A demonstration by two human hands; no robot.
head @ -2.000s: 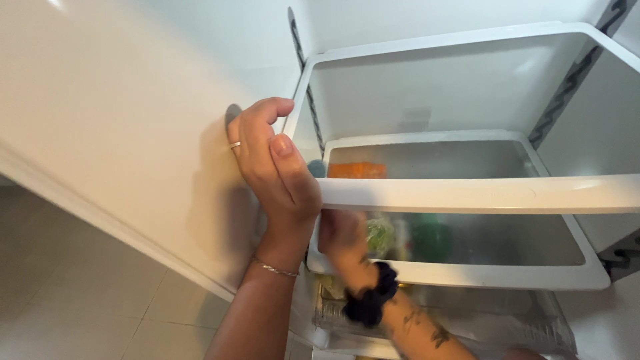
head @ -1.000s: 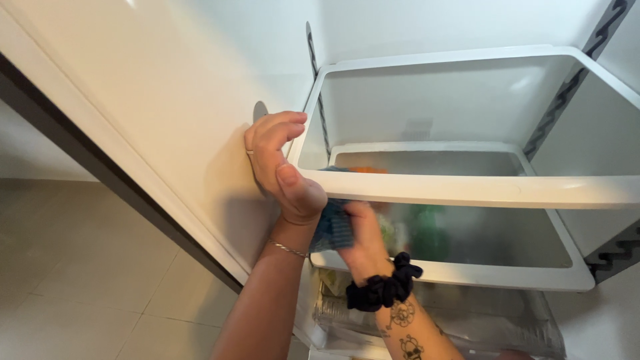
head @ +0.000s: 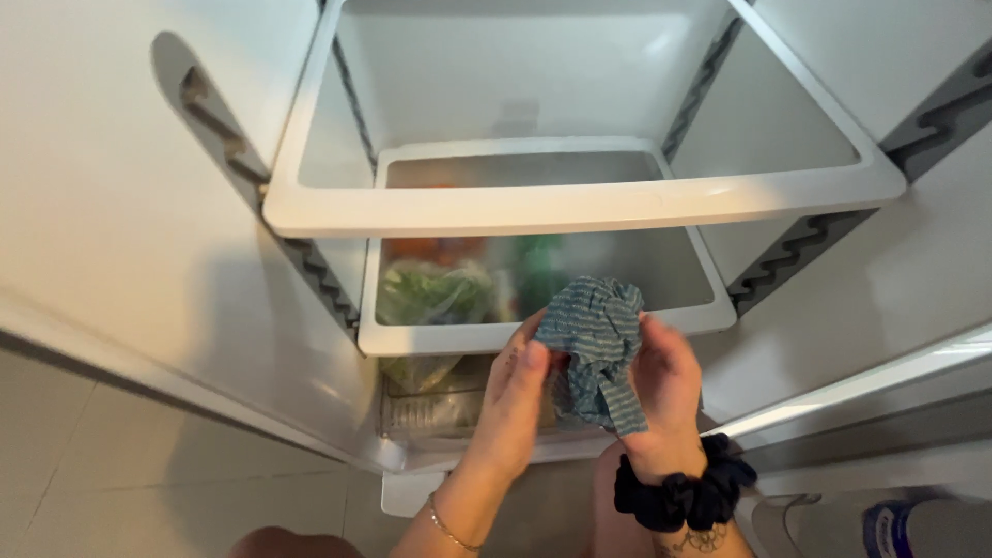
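A crumpled blue cloth with pale stripes [head: 593, 349] is bunched between my two hands, in front of the open fridge. My left hand [head: 515, 407] presses on the cloth's left side, thumb uppermost. On its right side my right hand [head: 666, 387] holds it with the fingers curled. Behind the cloth is the lower glass shelf with a white rim [head: 449, 339]. Above that spans the upper shelf's white front edge [head: 542, 211]. Part of the right palm is hidden by the cloth.
Through the lower shelf show bagged greens [head: 434, 294], an orange item [head: 430, 248] and a green item [head: 539, 267]. A clear drawer [head: 434, 411] lies beneath. Notched shelf rails [head: 798, 248] line the walls. Door bins holding a container [head: 891, 527] stand lower right.
My left hand has left the upper shelf's left corner and moved onto the cloth. My right hand has brought the cloth out from beneath that corner, to the right. The view has shifted.
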